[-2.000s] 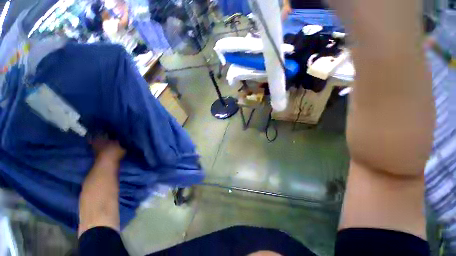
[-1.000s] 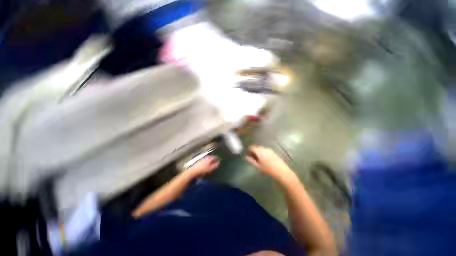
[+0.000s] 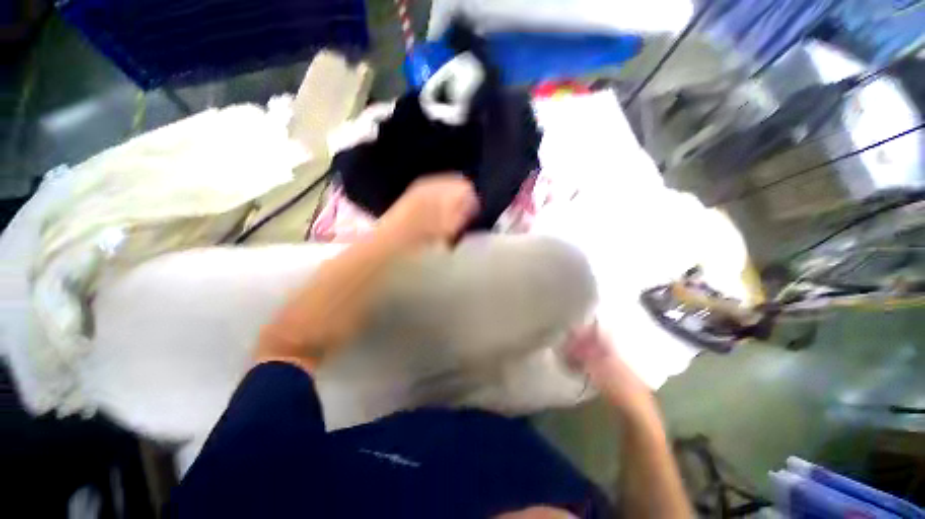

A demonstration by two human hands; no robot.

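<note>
My left hand [image 3: 441, 206] reaches over the padded board to the lower edge of the black garment [image 3: 426, 150], fingers closed on its cloth as far as the blur shows. A white loop-shaped piece [image 3: 452, 89] lies on the garment's upper part. My right hand [image 3: 586, 350] is at the rounded right end of the pale padded board [image 3: 203, 329]; it is blurred, and its fingers are not clear. The steam iron [image 3: 695, 312] rests on the white cloth at the right, apart from my right hand.
Pink and white cloth [image 3: 340, 218] shows under the black garment. Cream cloth [image 3: 183, 162] is bunched at the left. A dark blue crate [image 3: 218, 35] stands behind. Cords hang at the right. Folded blue cloth [image 3: 842, 495] is at the lower right.
The view has turned from the hanging blue garment to the pressing table. My left hand has moved up and forward from near my body to the black garment. My right hand is now beside the board's end.
</note>
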